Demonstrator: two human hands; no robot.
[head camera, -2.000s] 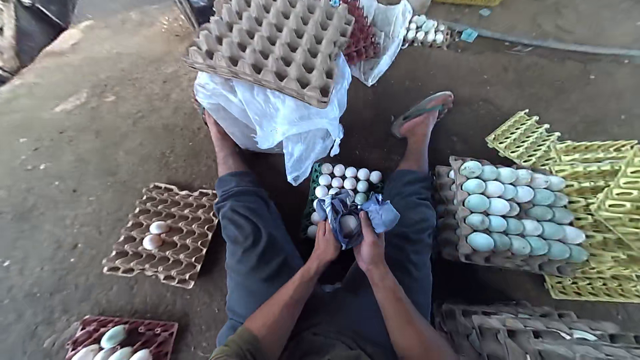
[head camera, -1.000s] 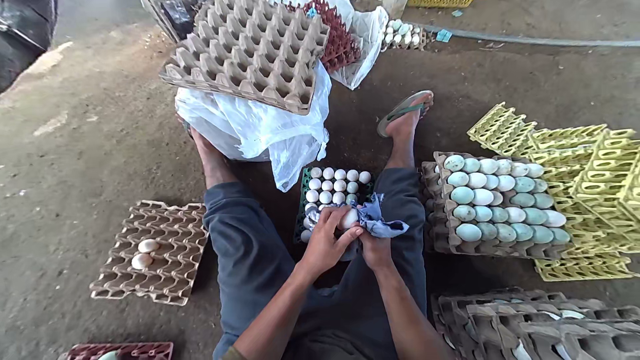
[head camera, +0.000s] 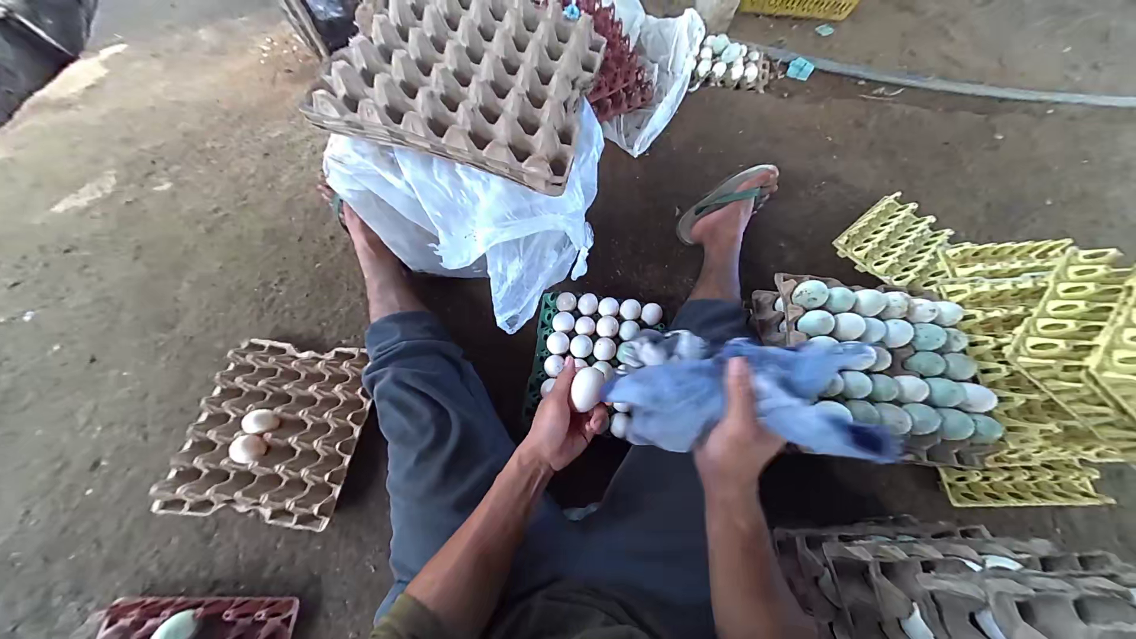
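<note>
Between my thumb and fingers, my left hand (head camera: 561, 422) holds a white egg (head camera: 587, 390) above the near left part of a green egg tray (head camera: 543, 337). Rows of white eggs fill much of that tray, which lies on the ground between my legs; its near right part is hidden by cloth and hands. A blue cloth (head camera: 683, 399), blurred and spread out sideways, is gripped in my right hand (head camera: 738, 435). The cloth's left end is close beside the held egg, and its right end hangs over pale blue-green eggs (head camera: 927, 335) on a carton tray at my right.
Stacked cardboard trays (head camera: 461, 80) rest on a white plastic bag (head camera: 444, 195) ahead. A cardboard tray (head camera: 302, 390) with two eggs lies at left, a red tray (head camera: 240, 612) nearer. Yellow trays (head camera: 1029, 355) stand at far right, with more cardboard trays (head camera: 958, 577) at near right.
The hands, earlier together around the egg and cloth, are now apart. My right hand has moved right with the cloth, which is now spread out, and the white egg is uncovered in my left hand.
</note>
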